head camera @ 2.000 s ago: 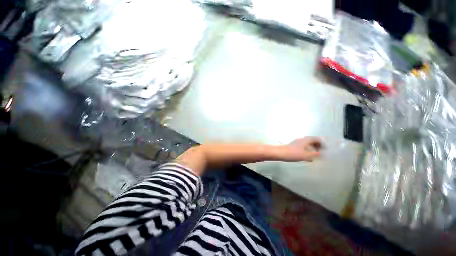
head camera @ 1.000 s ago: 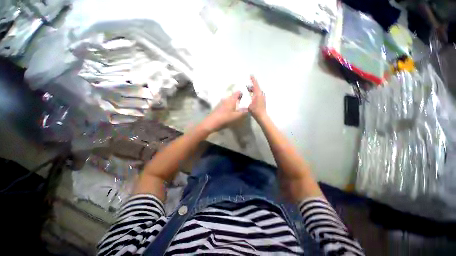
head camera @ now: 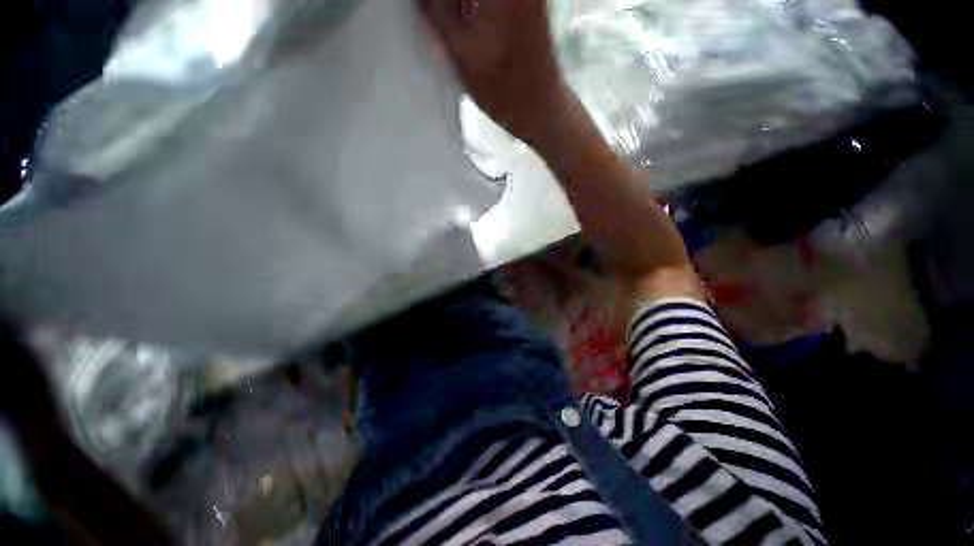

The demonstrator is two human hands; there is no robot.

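A large white cloth, matching a white T-shirt [head camera: 288, 192], spreads across the left and middle of the view and hangs over the near table edge. It is blurred. My right hand [head camera: 486, 43] is at the top edge, dark and blurred, at the right side of the cloth. Its fingers are cut off or unclear, so I cannot tell whether it grips the cloth. My left hand is not in view.
Glossy bagged shirts [head camera: 748, 91] lie at the upper right. A bright strip of table [head camera: 534, 219] shows beside my right forearm. Red scraps [head camera: 598, 357] lie below the table edge. Crinkled clear plastic [head camera: 118, 389] is at the lower left, near a dark blurred shape.
The view has swung and tilted. My hands were close together over the table; now my right hand is at the top edge and my left is out of view. The white cloth now covers much of the view.
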